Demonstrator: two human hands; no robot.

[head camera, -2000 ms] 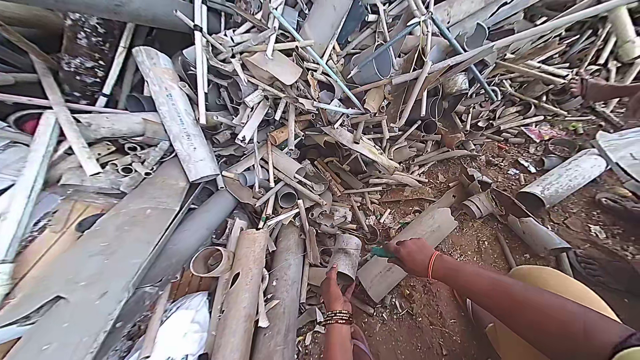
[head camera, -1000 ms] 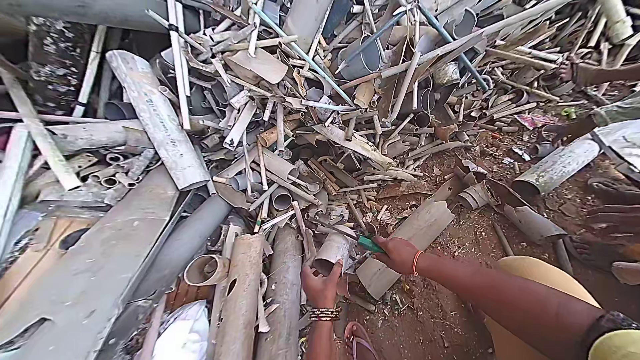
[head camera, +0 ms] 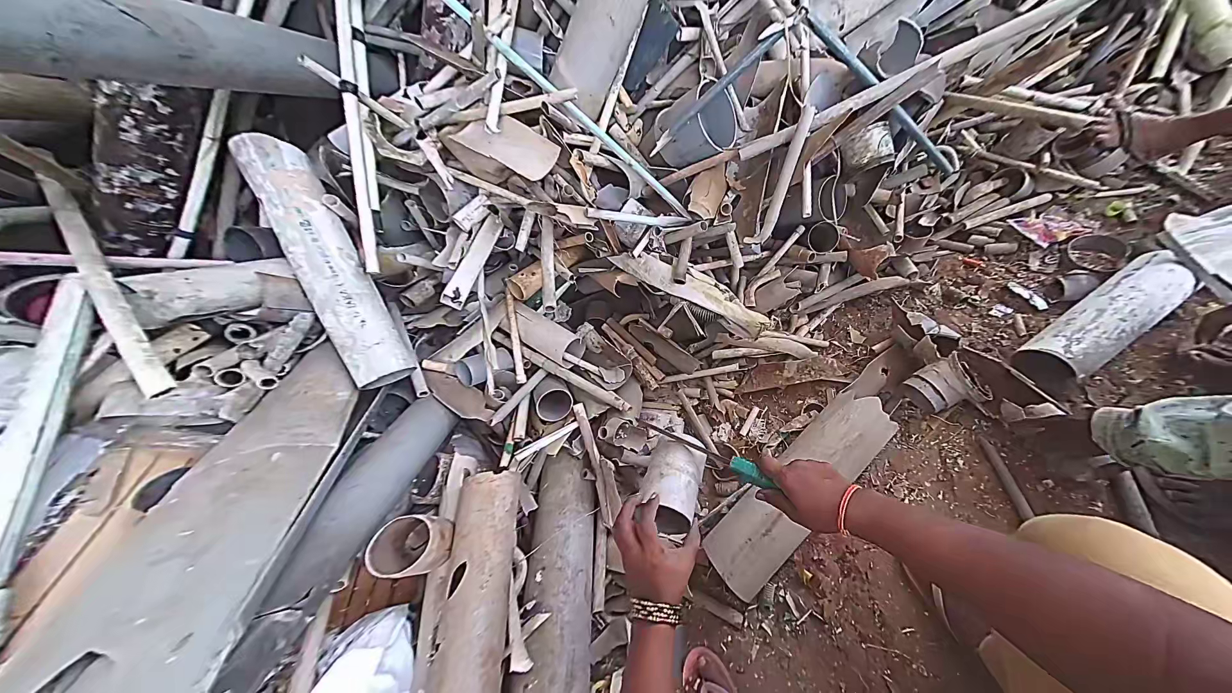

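Observation:
My left hand (head camera: 656, 555), with beaded bracelets at the wrist, grips the lower end of a short grey-white plastic pipe piece (head camera: 673, 478). Closed around the green handle (head camera: 749, 472) of a thin, dark-bladed tool is my right hand (head camera: 810, 493), an orange band on its wrist. The blade (head camera: 679, 438) runs up and left across the far end of the pipe piece; whether it touches cannot be told. Beneath and beside my right hand lies a broken, flattened grey pipe sheet (head camera: 804, 510). A short open pipe ring (head camera: 408, 546) rests left of my left hand.
A heap of broken plastic pipes (head camera: 577, 241) spreads ahead. Long pipes (head camera: 561, 577) and a wide grey sheet (head camera: 192, 539) lie at left. Another person's hand (head camera: 1141, 133) is at the upper right, near the heap. A large pipe (head camera: 1107, 318) lies on the soil at right.
The short pipe piece has changed its tilt in my left hand since the frame of one second ago. The tool stays in my right hand. The other person's hand has come into clearer view at the upper right.

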